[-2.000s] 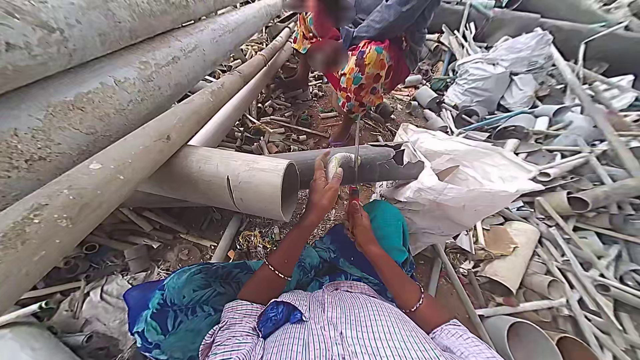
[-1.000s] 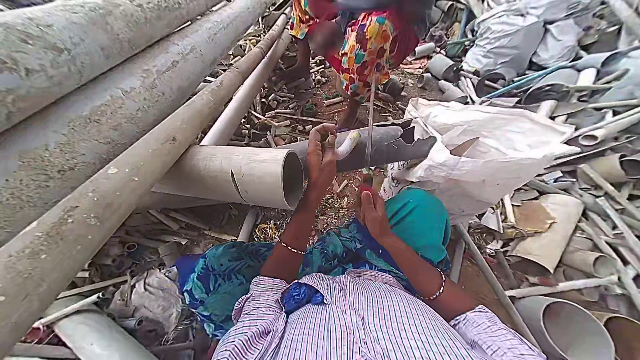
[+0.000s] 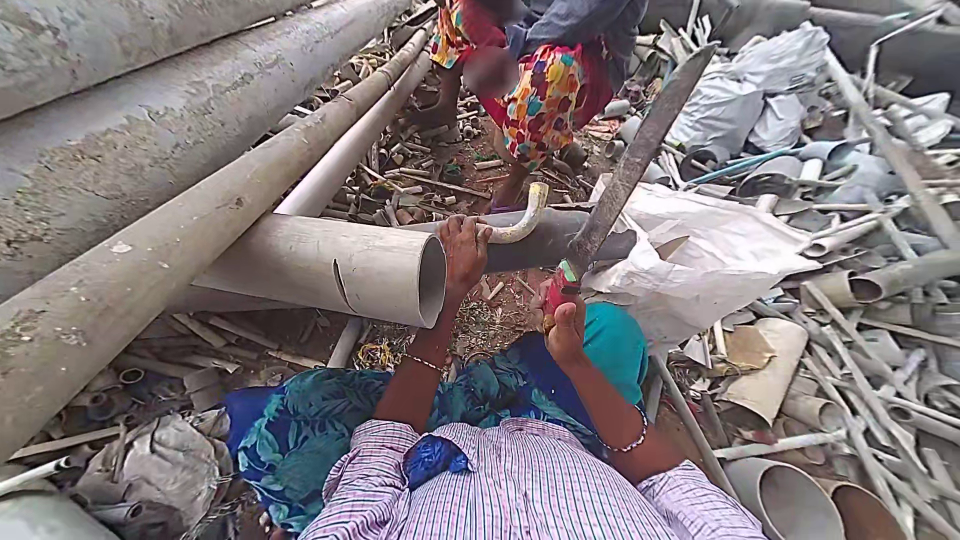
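My left hand (image 3: 463, 251) grips one end of a small curved pipe (image 3: 525, 221), whitish and yellowed, over a dark grey pipe (image 3: 555, 232). My right hand (image 3: 564, 326) holds the red handle (image 3: 559, 289) of a long, broad blade (image 3: 637, 157), which looks like a machete or a saw; its edge is too blurred to tell. The blade points up and away to the right, apart from the curved pipe. Left of my left hand lies the open end of a wide light grey pipe (image 3: 375, 274) with a dark slit in its side.
Long thick pipes (image 3: 187, 127) run along the left. A white sack (image 3: 690, 255) lies beside my right knee. Cut pipe pieces (image 3: 780, 367) and scrap cover the right side. Another person (image 3: 547, 90) in a patterned garment sits ahead. A large open pipe (image 3: 784, 495) lies at the lower right.
The blade was upright beside the curved pipe and now tilts away to the right, with my right hand moved right. The curved pipe's free end now points up.
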